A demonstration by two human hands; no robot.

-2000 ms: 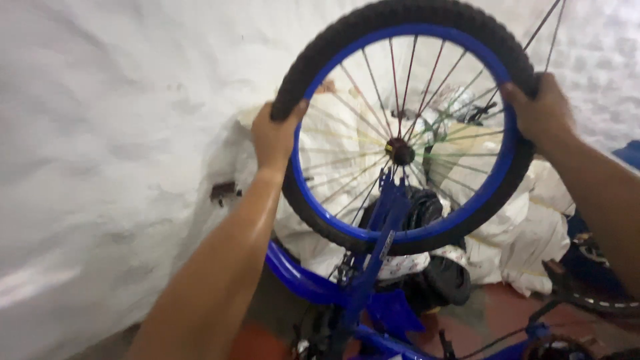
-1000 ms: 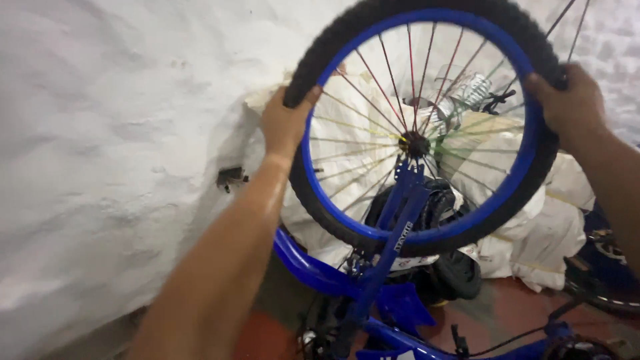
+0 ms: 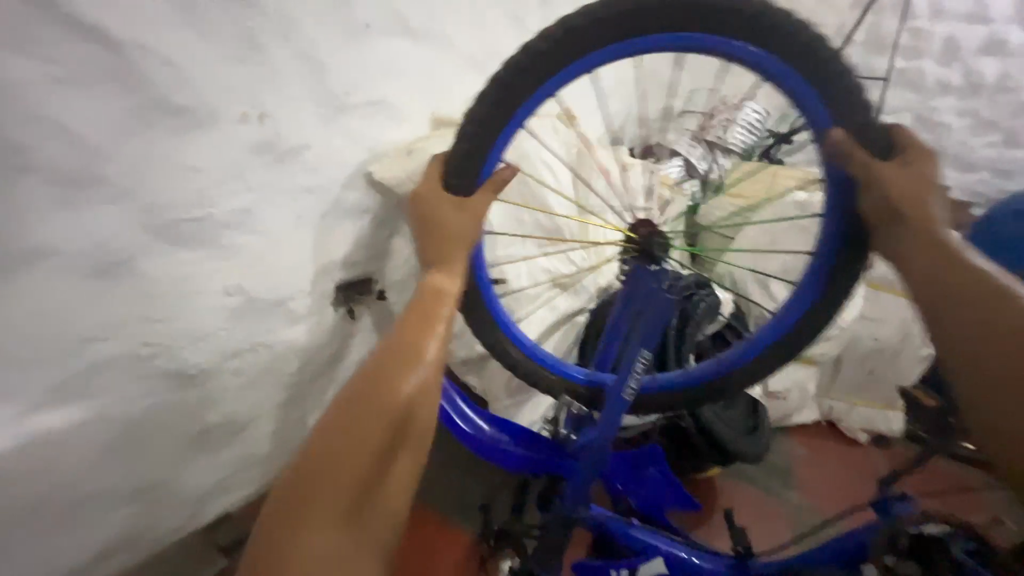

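A bicycle wheel with a black knobby tyre (image 3: pixel 512 88) and a blue rim (image 3: pixel 688 44) stands upright between my hands. My left hand (image 3: pixel 456 212) grips the tyre and rim on the left side, its thumb over the rim. On the right side, my right hand (image 3: pixel 900 184) is closed round the tyre with the thumb on the rim. The wheel hub (image 3: pixel 646 240) sits at the upper end of a blue fork (image 3: pixel 628 368), which bears writing. Below are a curved blue mudguard (image 3: pixel 504 436) and a blue bicycle frame (image 3: pixel 664 544). Whether the axle is fastened cannot be told.
A rough white wall (image 3: pixel 176 208) rises at the left, with a small dark fitting (image 3: pixel 358 294) on it. Behind the wheel lie white sacks (image 3: pixel 856 352) and a black bag (image 3: pixel 728 432). Other dark bicycle parts (image 3: pixel 936 536) are at the lower right, above a red floor (image 3: pixel 808 472).
Both hands keep hold of the wheel, which remains above the fork. The coloured spokes show at different angles from before.
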